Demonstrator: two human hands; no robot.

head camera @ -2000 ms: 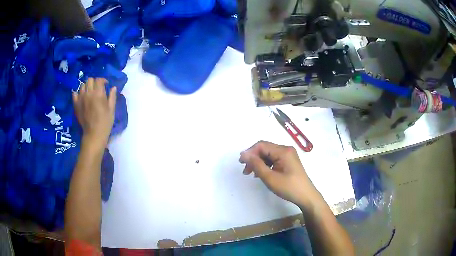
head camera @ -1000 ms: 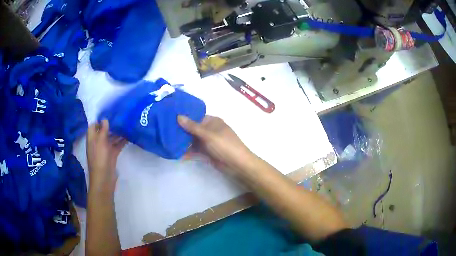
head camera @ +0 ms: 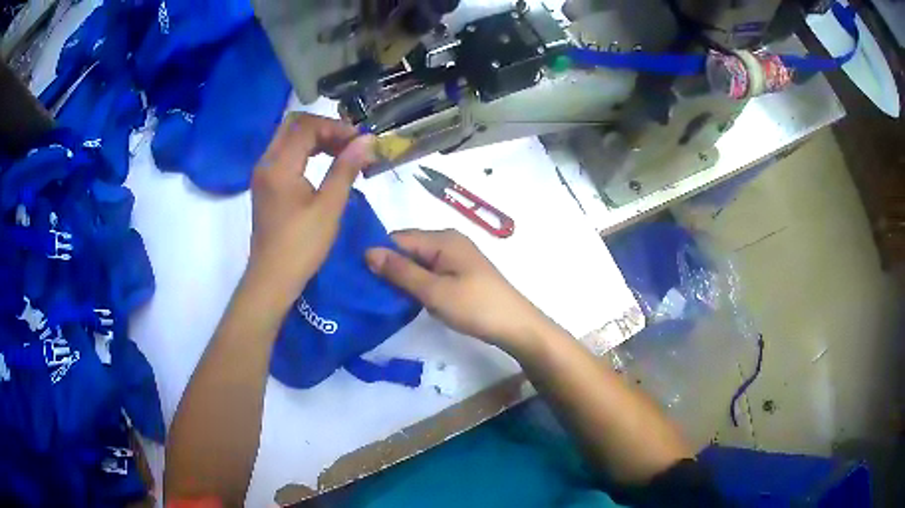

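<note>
A blue pouch (head camera: 342,313) with white lettering lies on the white table in front of me, with a short blue strap (head camera: 389,371) sticking out at its near edge. My right hand (head camera: 442,278) holds the pouch's right edge between thumb and fingers. My left hand (head camera: 308,189) is over the pouch's far end, its thumb and forefinger pinched together beside the brass-yellow part (head camera: 393,147) of the machine. What is between these fingertips is too small to tell. Blue binding tape (head camera: 635,62) runs over the machine.
Red-handled thread snips (head camera: 466,202) lie right of the pouch, below the sewing machine (head camera: 585,99). A blue pile of pouches (head camera: 69,298) is at the left, with more blue pieces (head camera: 223,109) at the back. A tape roll (head camera: 749,75) sits on the machine. Clear plastic (head camera: 685,288) is on the floor.
A pouch was taken up from the left and brought to the middle, then turned so its strap points toward me. My left hand has moved up to the machine. The view has shifted rightward.
</note>
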